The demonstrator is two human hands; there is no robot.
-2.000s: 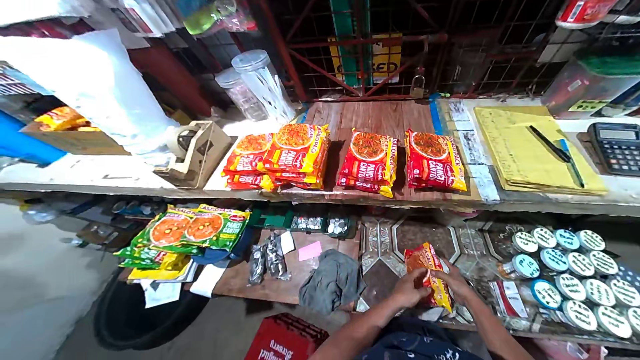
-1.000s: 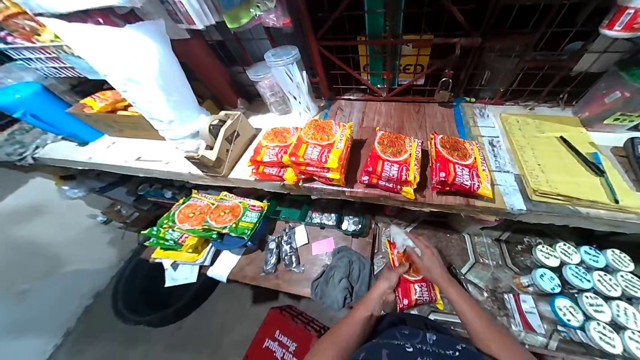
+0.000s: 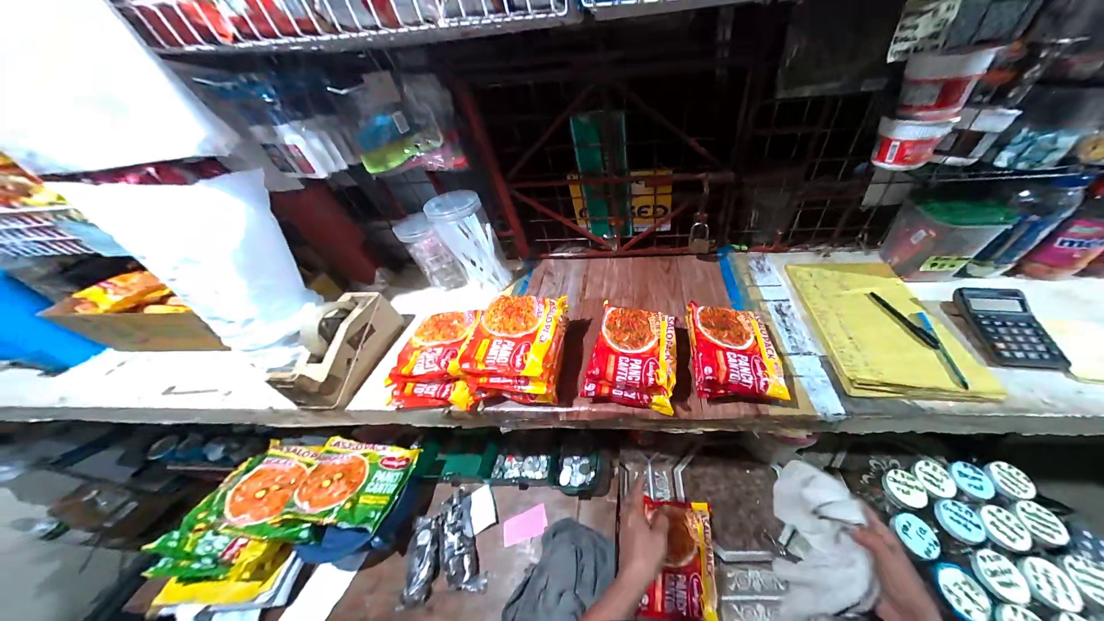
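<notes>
My left hand (image 3: 642, 552) grips the left edge of a red and yellow noodle packet (image 3: 681, 561) over the lower shelf. To its right, my right hand (image 3: 888, 561) holds a pale cloth (image 3: 815, 539), apart from the packet. On the upper counter stand stacked red noodle packets (image 3: 517, 345), with two more red piles, a middle one (image 3: 631, 354) and a right one (image 3: 733, 349). Green noodle packets (image 3: 319, 492) lie in a heap at the lower left.
A grey cloth (image 3: 565, 573) lies left of my left hand. Lidded jars (image 3: 983, 509) crowd the lower right. The upper counter (image 3: 198, 388) carries a tape dispenser (image 3: 345, 349), a yellow pad (image 3: 862, 336), pens and a calculator (image 3: 1009, 328). Coin trays (image 3: 522, 461) sit under its edge.
A second ago both hands were together at the packet with the pale cloth; now my right hand and the cloth are off to the right. The view has tilted up.
</notes>
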